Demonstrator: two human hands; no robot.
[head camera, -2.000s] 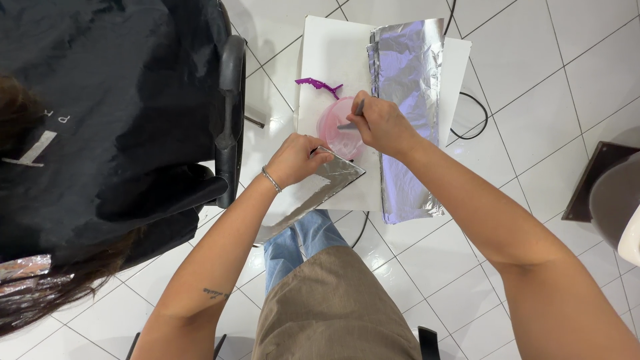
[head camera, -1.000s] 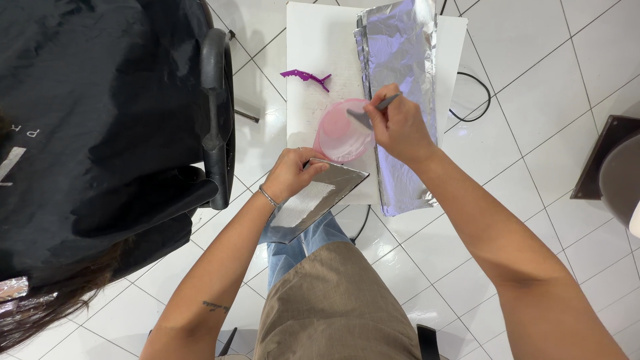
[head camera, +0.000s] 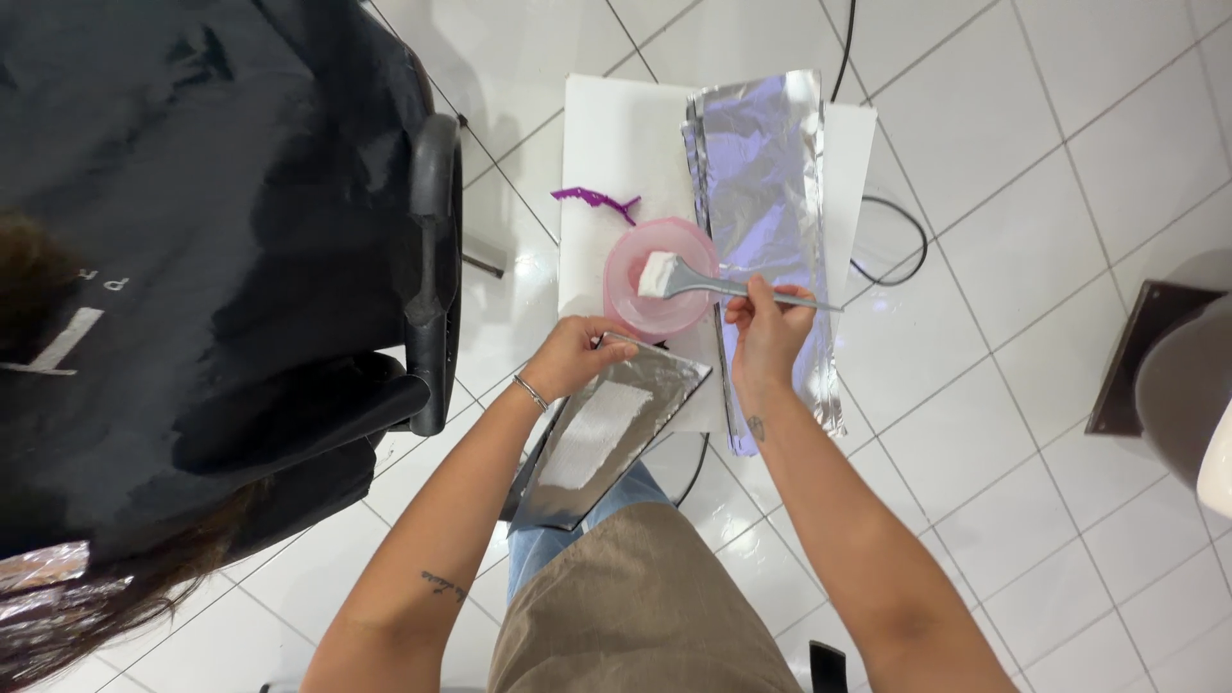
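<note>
My left hand pinches the upper edge of a foil sheet that slants down over my lap, apparently backed by a flat board. A white patch of cream lies on the foil. In my right hand is a grey tint brush, its bristles loaded with white cream and held over a pink bowl. Right of the bowl lies a stack of foil strips, partly beneath my right hand. A purple hair clip rests above the bowl.
Bowl, clip and foils are on a white tray top. At left, a black cape covers a seated person beside a black chair armrest; foils sit in the hair. A cable loops on the tiled floor.
The brush has turned so its bristles show over the bowl, thick with white cream. The held foil shows a white patch, and its lower end hangs over my lap.
</note>
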